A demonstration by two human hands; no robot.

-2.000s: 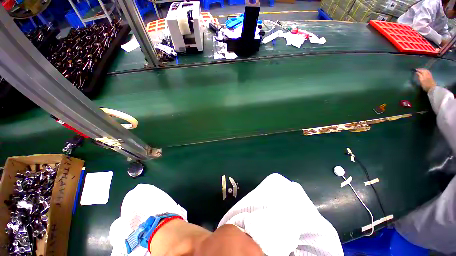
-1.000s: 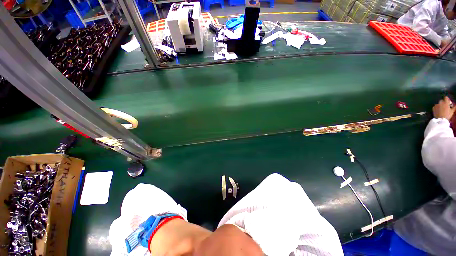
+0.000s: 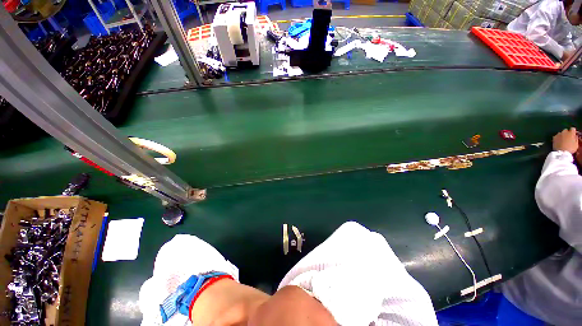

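My left hand shows at the bottom edge as a wrist and the back of the hand, with a blue strap and a red bracelet. My right hand overlaps it beside the right white sleeve. The fingers of both are cut off by the bottom edge, so what they hold is hidden. Two small pale strips lie on the dark green surface just beyond my hands.
An open box of shiny units and a white card are at left. A metal post crosses the left side. Taped leads lie right. The belt carries an orange-tailed part and a red part. Another person's hand is at far right.
The orange-tailed part, the red part and the dark unit near the box have moved left along the belt. The other person's hand has drawn back toward the right edge. My hands look unchanged.
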